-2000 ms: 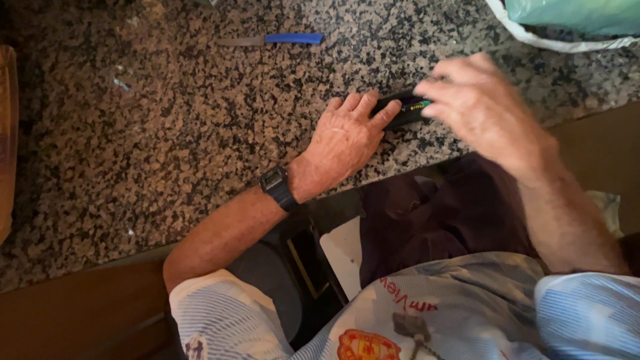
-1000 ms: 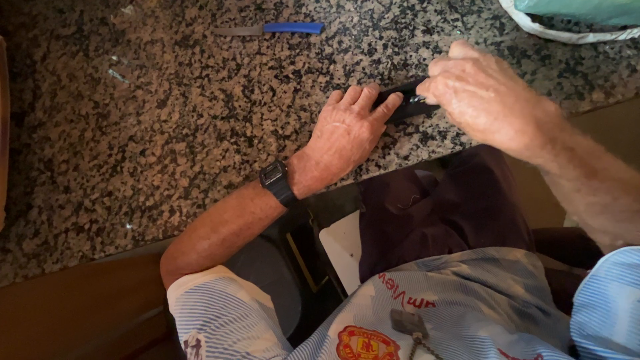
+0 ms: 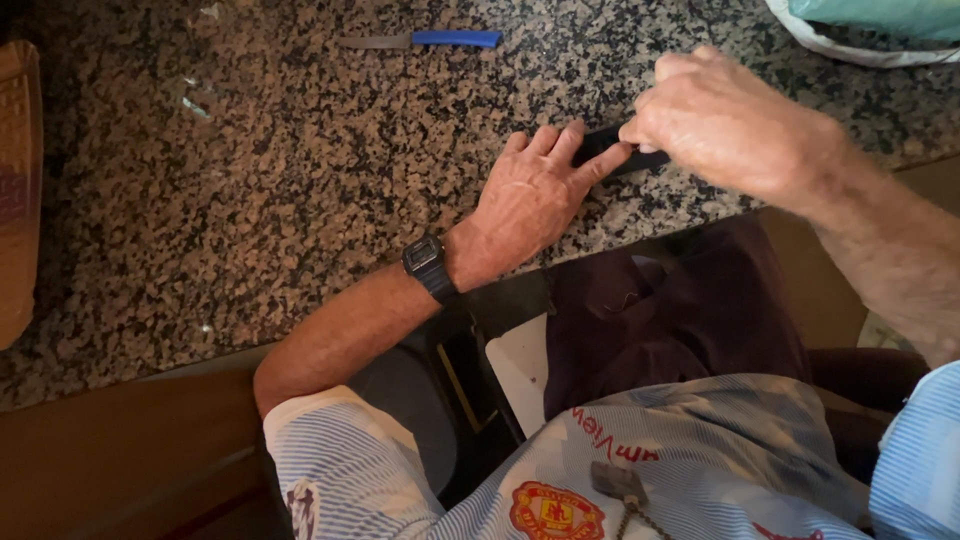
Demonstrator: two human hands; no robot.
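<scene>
A dark, narrow, flat object [image 3: 637, 163] lies on the granite countertop near its front edge; what it is I cannot tell. My left hand [image 3: 534, 187], with a black digital watch at the wrist, presses its fingers on the left part of the object and holds it down. The fingers of my right hand [image 3: 720, 124] are closed above its right part, thumb and fingertips pinched together beside my left index finger. Whether something small sits in that pinch is hidden. A knife with a blue handle [image 3: 456, 38] lies farther back, its blade pointing left.
An orange-brown tray or container [image 3: 19, 195] stands at the left edge of the granite countertop [image 3: 300, 172]. At the back right is a white-rimmed container [image 3: 847, 49] with green plastic in it. The counter's front edge runs just below my hands.
Two seconds ago my right hand was blurred, its fingers more spread above the dark object; now they are closed at it. My left hand has stayed in place.
</scene>
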